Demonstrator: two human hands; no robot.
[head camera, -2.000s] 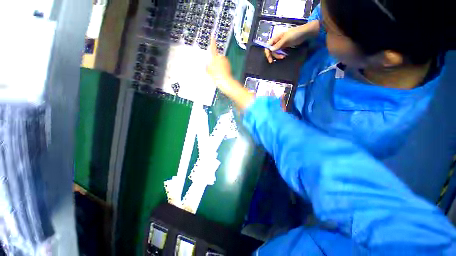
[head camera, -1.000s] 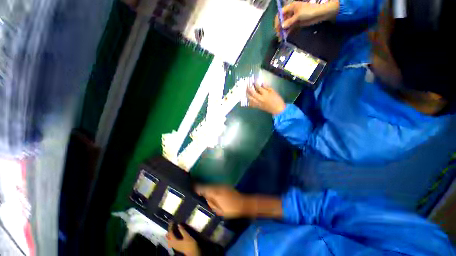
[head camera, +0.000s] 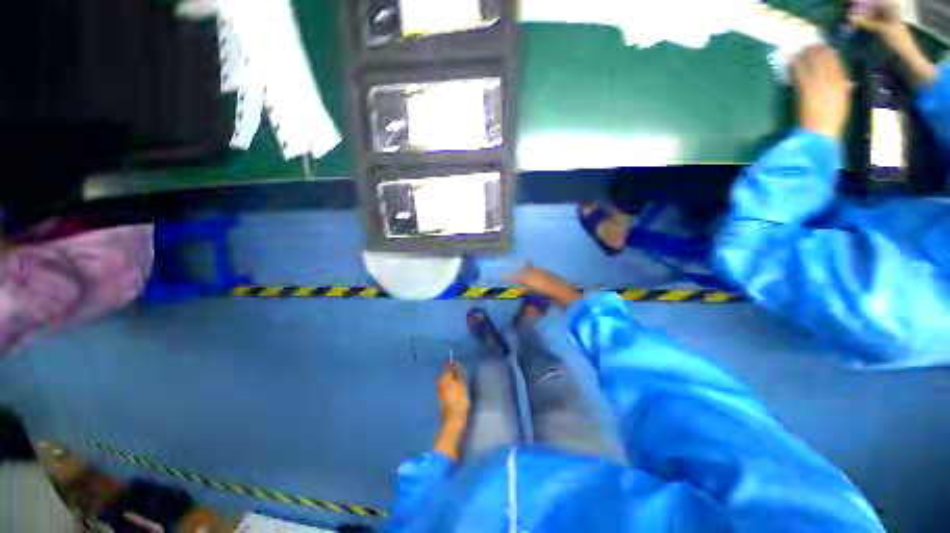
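Note:
The black tray (head camera: 365, 156) juts over the bench's front edge with several phone units in its slots; one open phone unit (head camera: 438, 117) shows a white-bright block and a dark end. My right hand (head camera: 544, 283) is just below the tray's lower right corner, not touching it, fingers partly spread, with nothing visible in it. My left hand (head camera: 453, 396) is low over my lap, fingers drawn together. A tiny thin light thing shows at its fingertips, too small to name.
White ragged strips (head camera: 260, 83) lie left of the tray, more (head camera: 677, 21) to its right on the green bench (head camera: 625, 99). A worker's hand (head camera: 823, 89) touches the right-hand strips. A white round stool seat (head camera: 411, 273) is under the tray. A pink sleeve (head camera: 78, 276) is far left.
The view has swung down and round to the tray and floor. Both my hands, at the tray one second ago, are now off it and nearer my body.

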